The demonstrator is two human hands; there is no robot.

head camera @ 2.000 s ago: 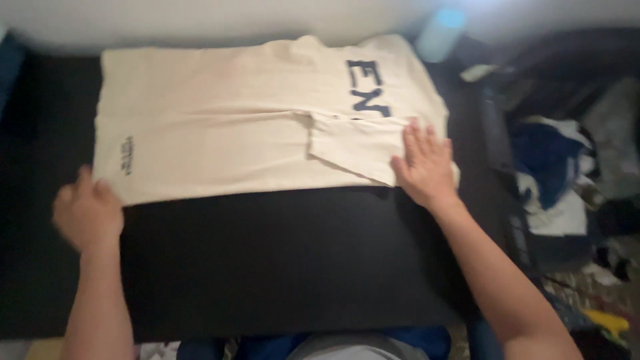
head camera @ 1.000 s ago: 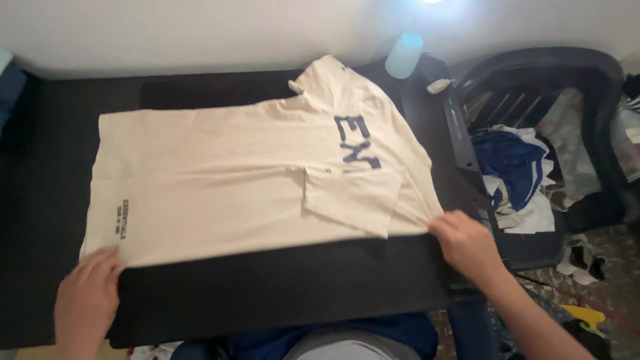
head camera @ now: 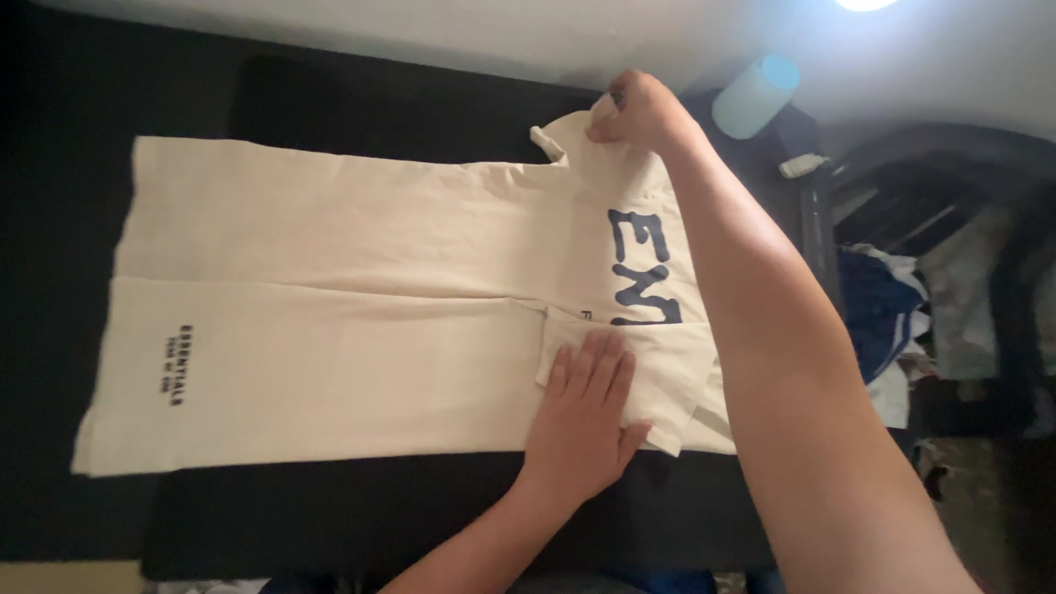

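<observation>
A cream T-shirt (head camera: 371,223) with dark lettering lies across the black table (head camera: 330,520), its hem at the left and its shoulder end at the right. The near side is folded inward over the body, with the near sleeve (head camera: 668,371) lying on top. My left hand (head camera: 582,412) rests flat on that sleeve, fingers a little apart. At the far edge, my right hand (head camera: 639,111) pinches the far sleeve of the shirt near the shoulder. My right forearm hides part of the collar end.
A light blue cylindrical container (head camera: 755,97) stands at the far right, near a small white object (head camera: 802,165). A black plastic chair (head camera: 949,144) at the right holds a heap of clothes (head camera: 887,313). A pale wall (head camera: 495,33) runs behind the table.
My left hand has moved from the hem to the folded near sleeve. My right hand has left the near collar corner and taken hold of the far sleeve.
</observation>
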